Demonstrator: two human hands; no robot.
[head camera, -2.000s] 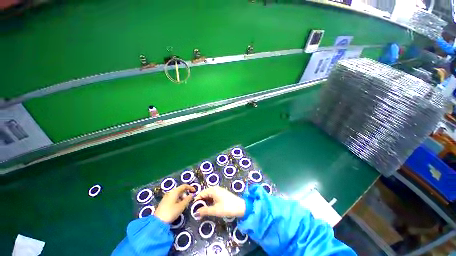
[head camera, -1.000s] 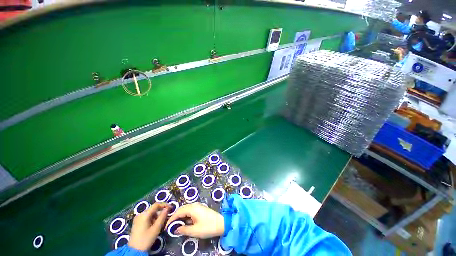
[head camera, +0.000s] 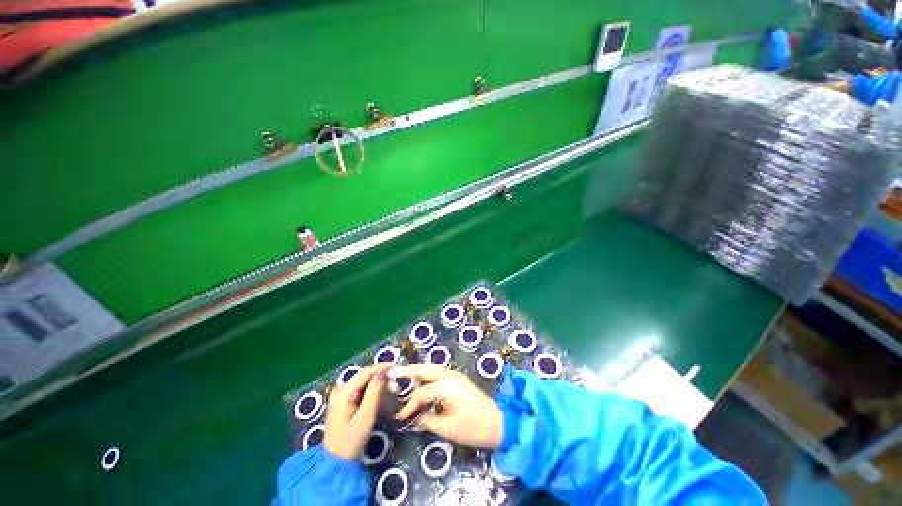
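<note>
A clear blister tray holding rows of round units lies at bottom centre. A round unit with a white ring and dark centre shows near its right side. My left hand and my right hand meet over the middle of the tray, fingertips close together. A round unit shows between the fingertips, at the right thumb and fingers; whether it is held or lies in the tray is hard to tell. Blue sleeves cover both wrists. The tray's near part is hidden by my hands and sleeves or cut off.
A loose ring piece lies on the dark-green surface at left. A tall stack of silvery trays stands at right. White paper lies beside the tray. A green panel with a rail and wire hoop runs behind. Another person's blue sleeve shows top right.
The view has swung left, then partly back right. My right fingers have shifted from around a ringed unit to nearer the left fingertips. Both hands remain over the tray.
</note>
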